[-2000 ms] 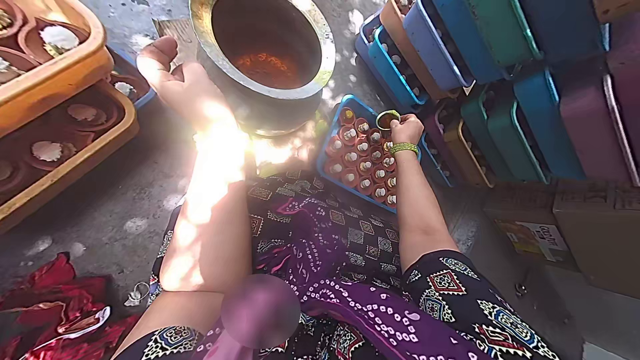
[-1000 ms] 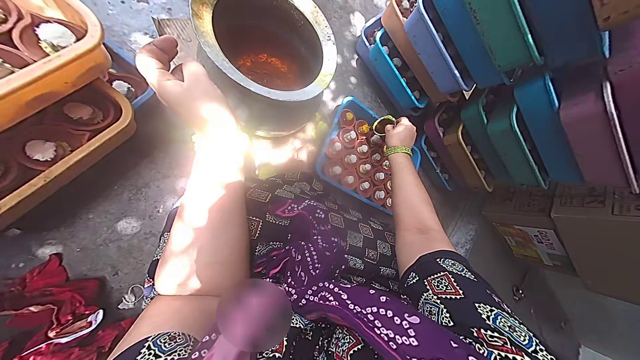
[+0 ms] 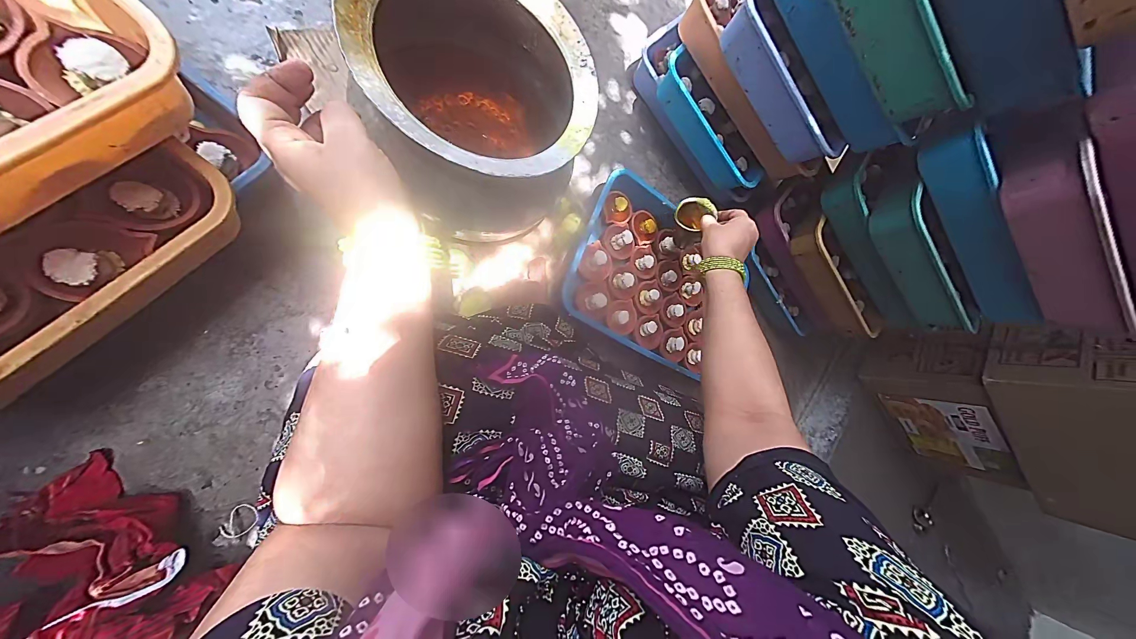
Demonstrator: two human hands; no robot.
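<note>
My right hand grips a small round cup with orange liquid in it, tilted over the upper right of a blue plastic tray. Rows of small clay lamps with white wicks fill this tray; two at its upper left corner look orange and wet inside. My left hand hangs beside a large metal pot, fingers bent, near a piece of cardboard; whether it touches the cardboard I cannot tell. Orange-red liquid lies in the bottom of the pot.
Orange trays of larger clay lamps are stacked at the left. Many coloured plastic trays stand in stacks at the right, above cardboard boxes. Red cloth lies on the floor at the lower left.
My right hand has moved with the cup slightly over the blue tray and the cup's tilt has changed. The left hand has stayed beside the pot.
</note>
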